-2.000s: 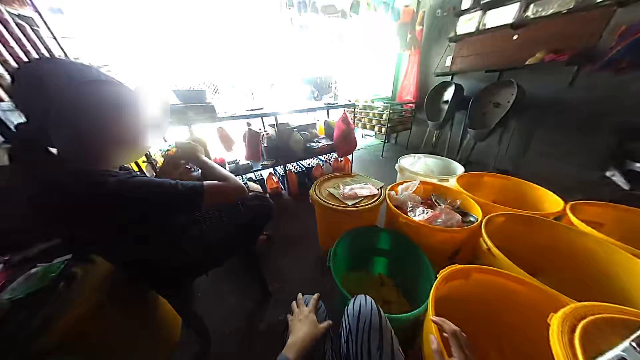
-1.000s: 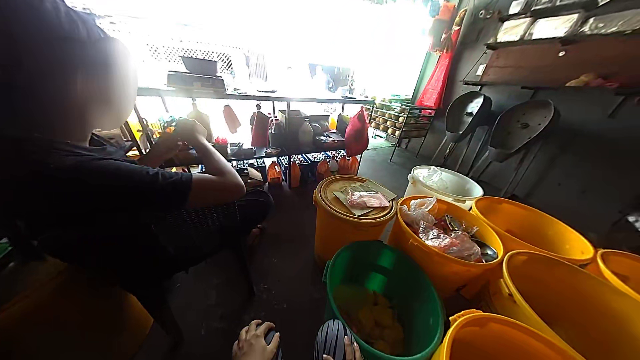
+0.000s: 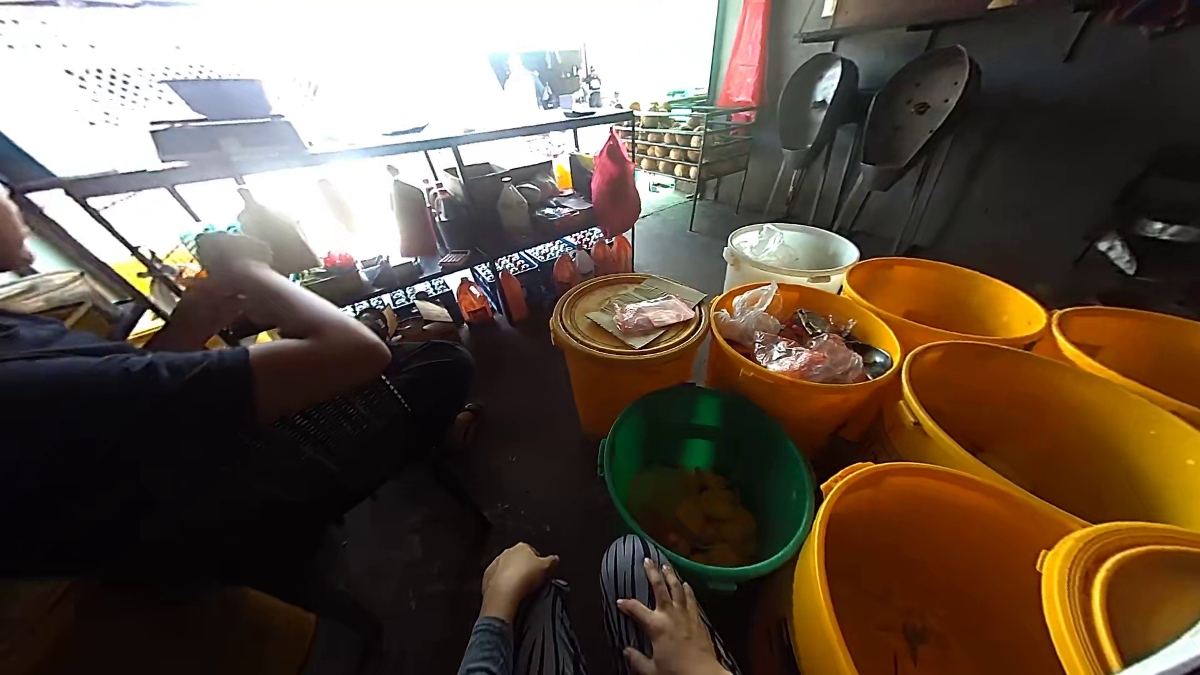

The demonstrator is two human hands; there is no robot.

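My left hand (image 3: 517, 574) rests on my left knee at the bottom centre, its fingers curled over the knee. My right hand (image 3: 670, 619) lies spread on my right knee, on striped trousers (image 3: 626, 572), holding nothing. Just beyond the knees stands a green plastic tub (image 3: 708, 412) with yellowish pieces (image 3: 708, 516) in its lower part. Behind it, a lidded orange bucket (image 3: 614, 389) bears paper and a pink plastic packet (image 3: 654, 312). To its right, an orange bucket (image 3: 802, 403) holds plastic bags (image 3: 811, 358) and what looks like a metal ladle or bowl.
Several orange buckets (image 3: 1050, 431) stand at the right, beside a white bucket (image 3: 792, 253). A seated person (image 3: 309, 328) is close on my left, arms raised. Beyond are a long table (image 3: 394, 150), a red bag (image 3: 615, 187), a rack of round fruit (image 3: 689, 145) and two large scoop-shaped objects (image 3: 914, 112).
My right hand has come further into view on my right knee. My left hand stays at my left knee. The view has swung slightly, with the person on the left now further out of frame.
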